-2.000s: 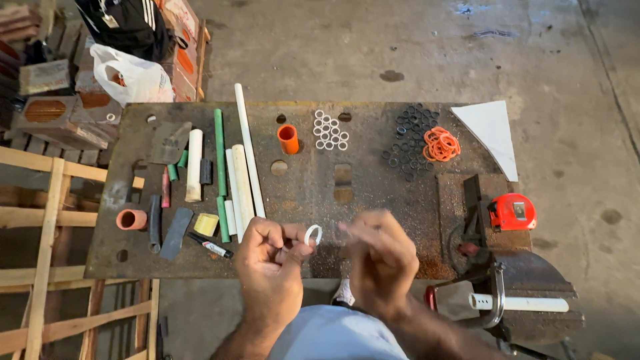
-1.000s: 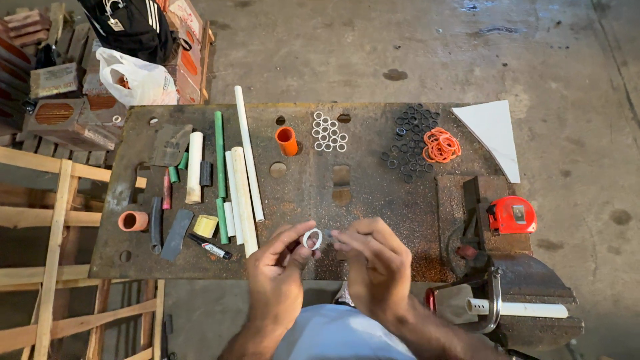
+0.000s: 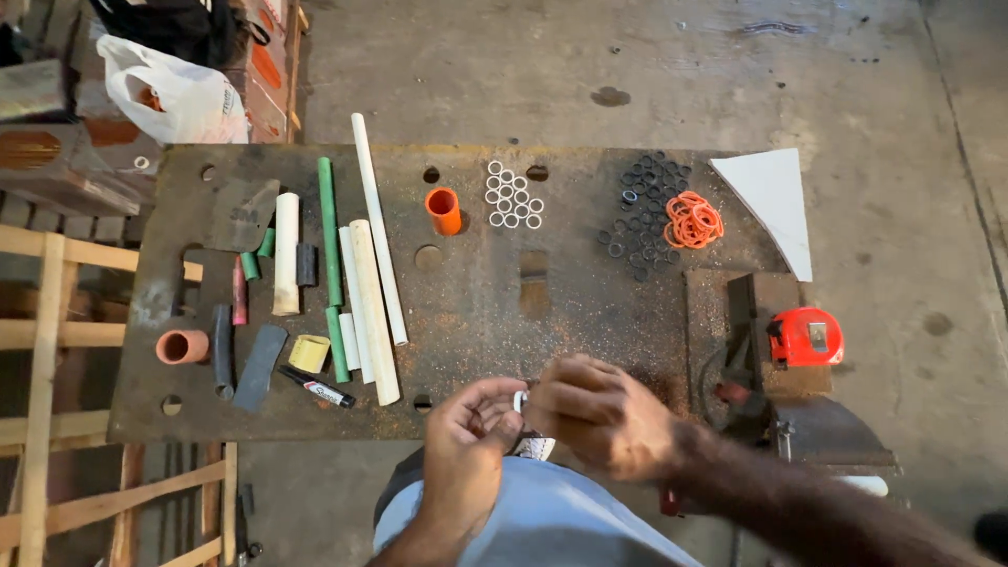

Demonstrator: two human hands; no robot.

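Note:
Between its thumb and fingers, my left hand point(image 3: 471, 441) grips a small white plastic ring point(image 3: 520, 402) above the table's near edge. My right hand point(image 3: 602, 417) is curled against the ring's right side, blurred; whether its fingertips hold anything is hidden. Farther back on the metal table point(image 3: 480, 331) lies a group of white rings point(image 3: 508, 197), with an upright orange pipe piece point(image 3: 443, 213) to their left. Black rings point(image 3: 650, 197) and a heap of orange rings point(image 3: 693, 220) lie to the right.
White and green tubes point(image 3: 331, 228), a black marker point(image 3: 316, 386) and abrasive pieces point(image 3: 261, 368) lie at left. At right are a bench vise point(image 3: 827, 433), a red tape measure point(image 3: 807, 337) and a triangular white sheet point(image 3: 772, 205). Wooden frames point(image 3: 47, 378) stand left of the table.
The ring in my left hand is turned more edge-on than a second ago. My right hand has closed in over it, where it was slightly apart before.

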